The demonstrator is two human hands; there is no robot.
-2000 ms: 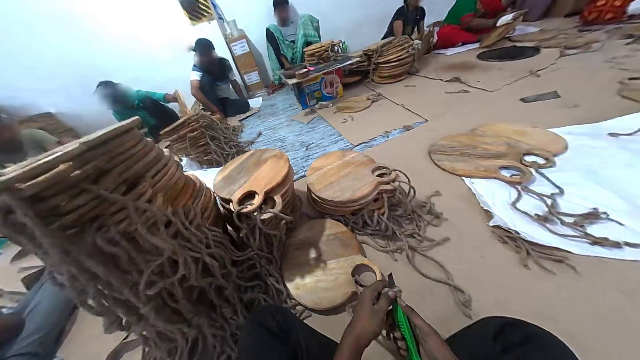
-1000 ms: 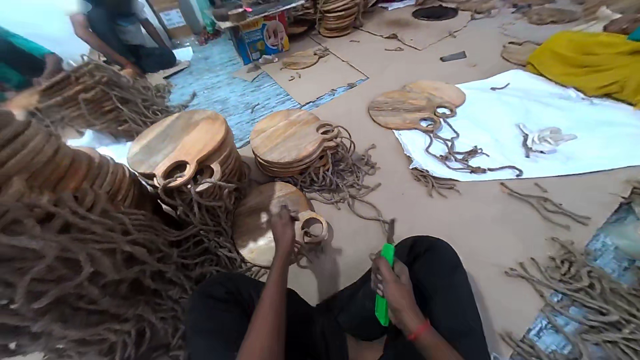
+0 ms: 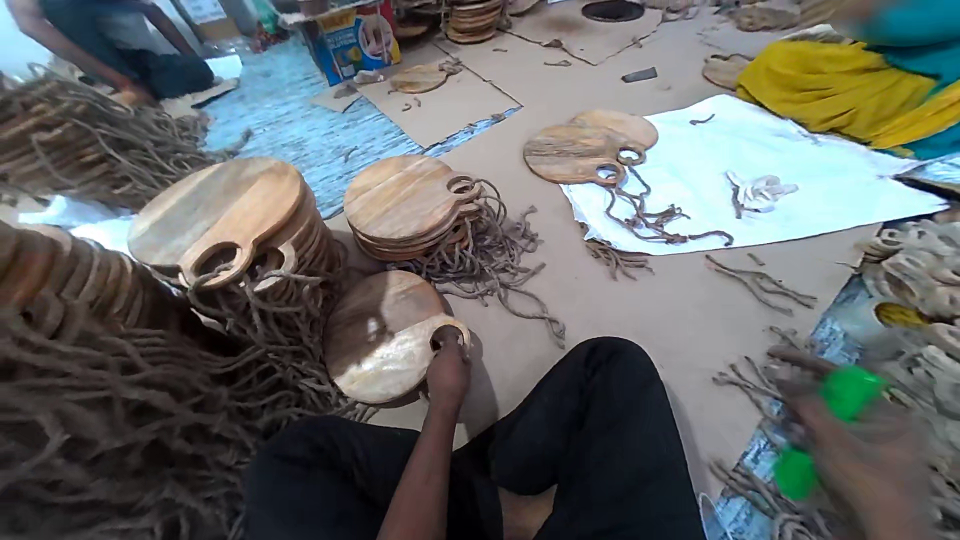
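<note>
My left hand [image 3: 450, 367] grips the ringed handle of a round wooden board [image 3: 386, 337], its fingers at the handle's hole. At the lower right, my right hand [image 3: 847, 442] is blurred by motion and holds a green-handled tool [image 3: 851, 391], whose kind I cannot tell. Under and around that hand lie loose cut cords [image 3: 757, 386] and thick bundles of cord [image 3: 919, 262]. Behind the held board stand two stacks of like boards, a taller stack [image 3: 225, 210] at the left and a lower stack [image 3: 409, 206] with cords hanging from its handles.
Large piles of corded boards [image 3: 97, 277] fill the left side. Two overlapping boards [image 3: 574, 154] lie at the edge of a white sheet [image 3: 750, 180]. A co-worker in yellow and teal cloth [image 3: 840, 90] sits at the upper right, another person [image 3: 112, 52] at the upper left.
My right hand has moved with the green-handled tool from in front of my lap to the cords at the right. My left hand has moved onto the board's handle.
</note>
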